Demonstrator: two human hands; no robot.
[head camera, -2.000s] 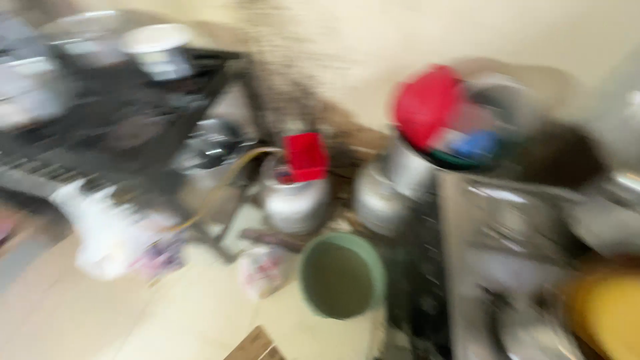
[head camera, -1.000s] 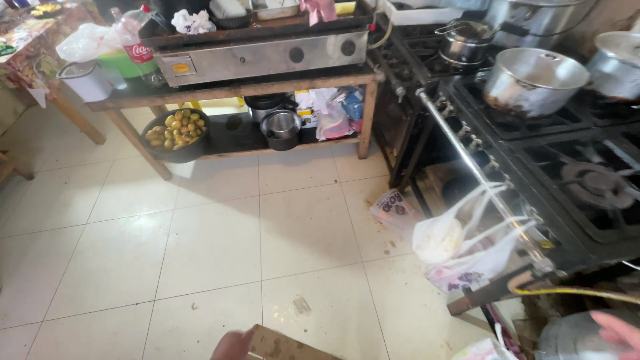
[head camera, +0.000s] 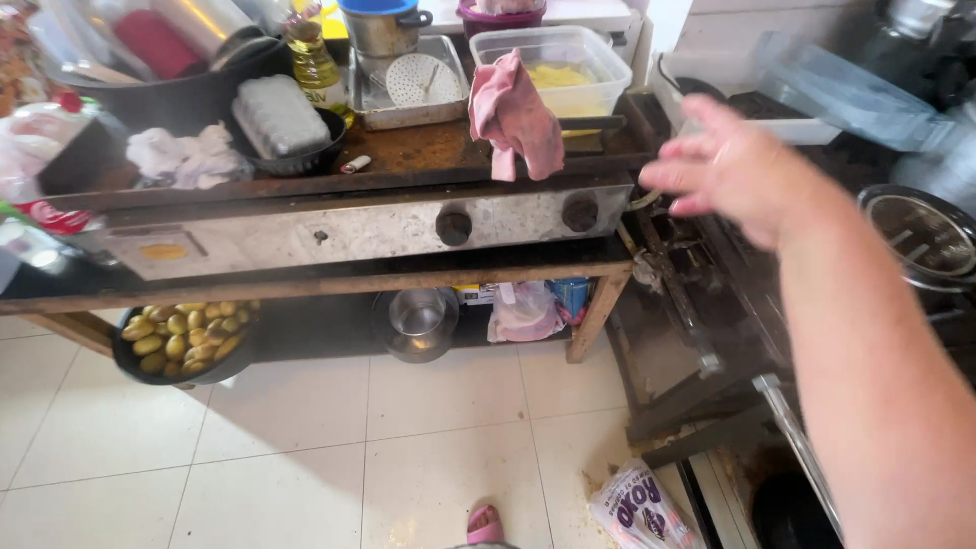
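Observation:
My right hand (head camera: 732, 168) is stretched forward over the gap between the griddle and the stove, fingers spread, holding nothing. To its left a pink cloth (head camera: 515, 118) hangs over the griddle's front edge, apart from the fingers. Behind the cloth stands a clear plastic container (head camera: 610, 76) with yellow food in it. A pale blue translucent plastic container (head camera: 854, 91), somewhat blurred, lies beyond the hand on the right. The steel griddle front (head camera: 366, 232) has dark knobs. My left hand is out of frame.
An oil bottle (head camera: 313, 65), a metal tray (head camera: 412, 114) and a black bowl (head camera: 301, 160) stand on the griddle. Below are a tub of yellow-green fruit (head camera: 183, 343) and a metal pot (head camera: 418, 313). A plastic bag (head camera: 644, 507) lies on the floor beside the stove's rail (head camera: 801, 450).
The view has swung to the griddle. My right hand, at the lower right edge a second ago, now reaches out over the stove side. The cardboard-like piece at the bottom has left the view.

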